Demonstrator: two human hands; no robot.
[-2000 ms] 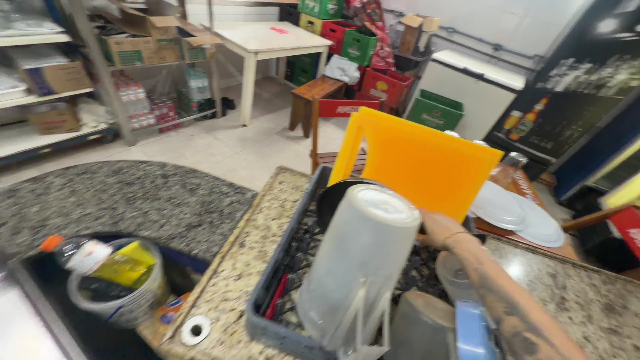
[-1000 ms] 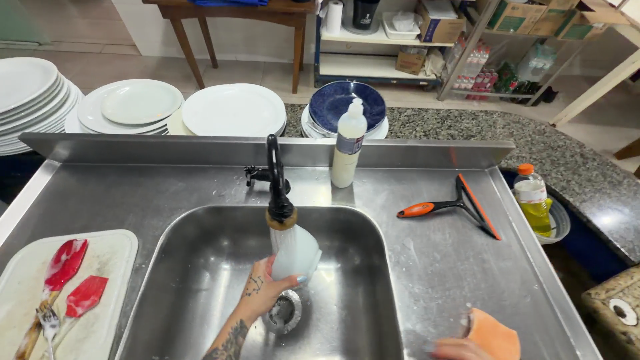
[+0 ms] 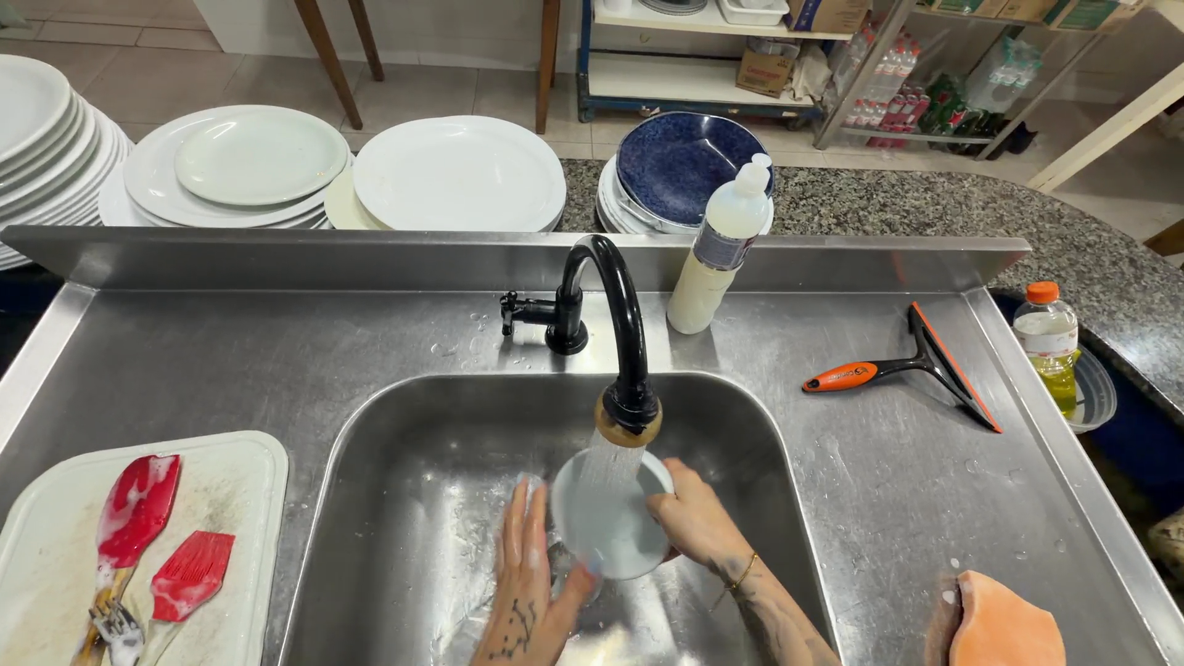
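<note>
Water runs from the black gooseneck faucet (image 3: 632, 333) into a pale round bowl or cup (image 3: 610, 527) above the steel sink basin (image 3: 398, 518). My right hand (image 3: 694, 518) grips its right rim. My left hand (image 3: 536, 573) is at its left side, fingers extended, thumb near the lower rim; whether it touches is unclear. On the right of the drainboard lie an orange sponge or cloth (image 3: 1008, 624) and an orange-and-black squeegee (image 3: 902, 365). A white cutting board (image 3: 264, 518) at left bears a soapy red spatula (image 3: 139, 509), a red silicone brush (image 3: 192, 575) and a fork (image 3: 117, 629).
A soap bottle (image 3: 708, 268) stands behind the basin, right of the faucet. Stacked white plates (image 3: 458, 176) and a dark blue bowl (image 3: 689, 166) line the far side of the steel backsplash (image 3: 416, 264). An orange-capped bottle (image 3: 1045, 342) is beyond the right edge.
The right hand has moved from beside the orange sponge to the bowl's right rim. The left hand, which held the bowl under the faucet, now has its fingers extended beside it.
</note>
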